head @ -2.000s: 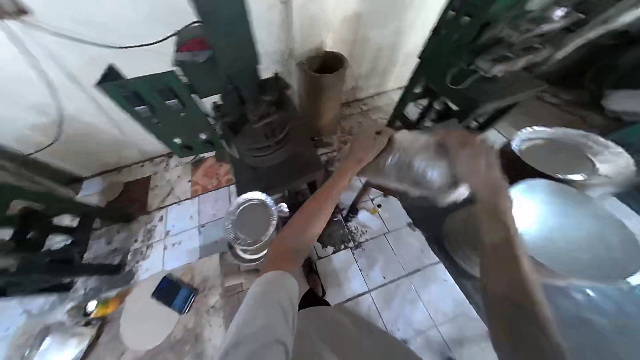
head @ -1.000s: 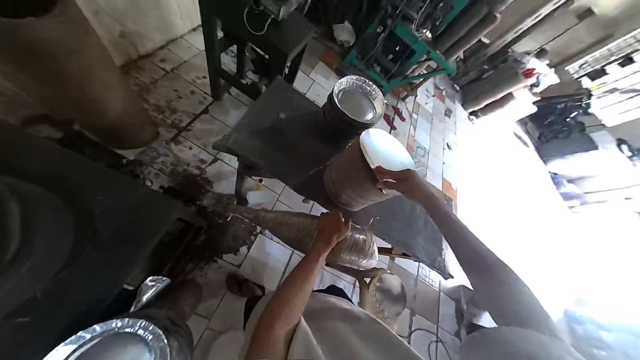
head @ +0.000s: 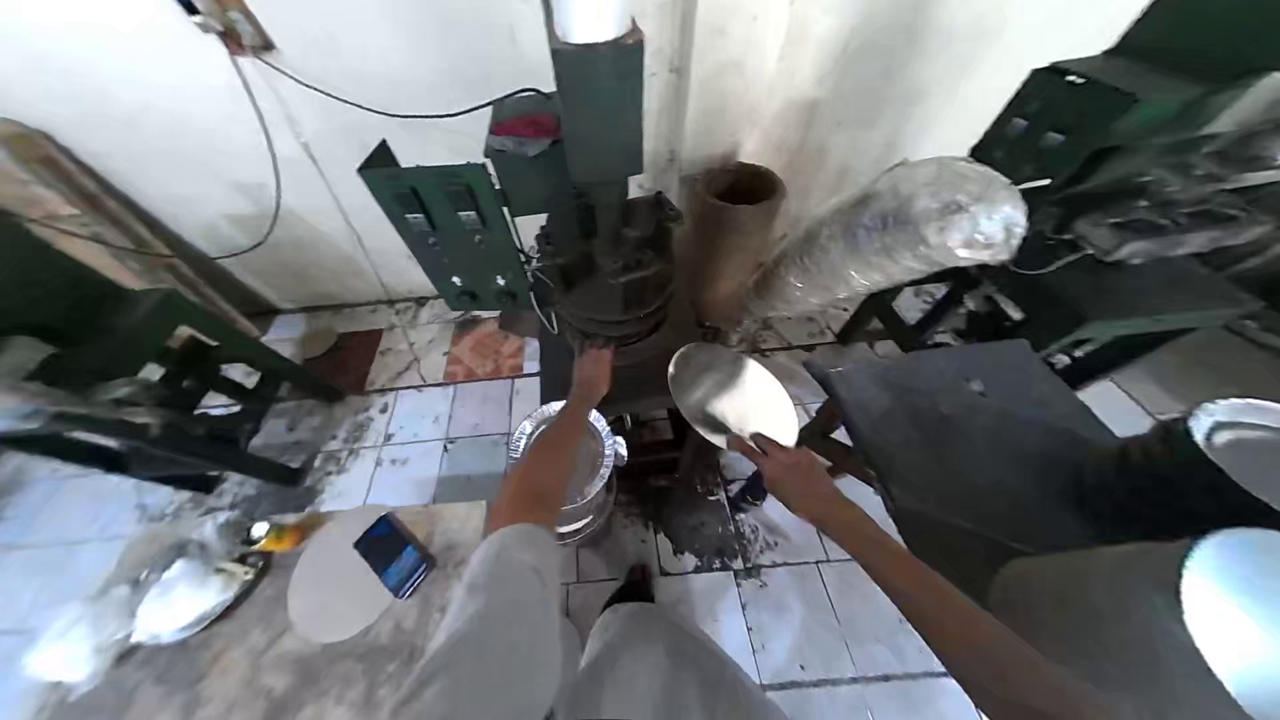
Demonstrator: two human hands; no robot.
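My right hand (head: 790, 475) grips the lower edge of a round, flat metal disc (head: 735, 395), tilted in front of the press. My left hand (head: 593, 370) reaches to the base of the green press (head: 612, 290); its fingertips are at the dark die and partly hidden, so whether they hold anything cannot be told. Below my left forearm, a stack of crimped foil plates (head: 600, 440) stands beside the press. On the right, a taller pile of discs (head: 1235, 610) lies on its side or leans, its bright top facing right. Foil plates (head: 1240, 440) also top a dark stack near it.
A dark metal table (head: 960, 430) stands at right. Behind it, a plastic-wrapped roll (head: 900, 235) leans by a rusty cylinder (head: 738, 230). A phone (head: 394, 555) rests over a pale disc (head: 335, 590) on a bench at lower left. A green control box (head: 450, 235) and cables hang near the press.
The view has swung back to the press. One second ago my right hand was at the pile of discs and my left hand on the wrapped roll; now the right holds a disc.
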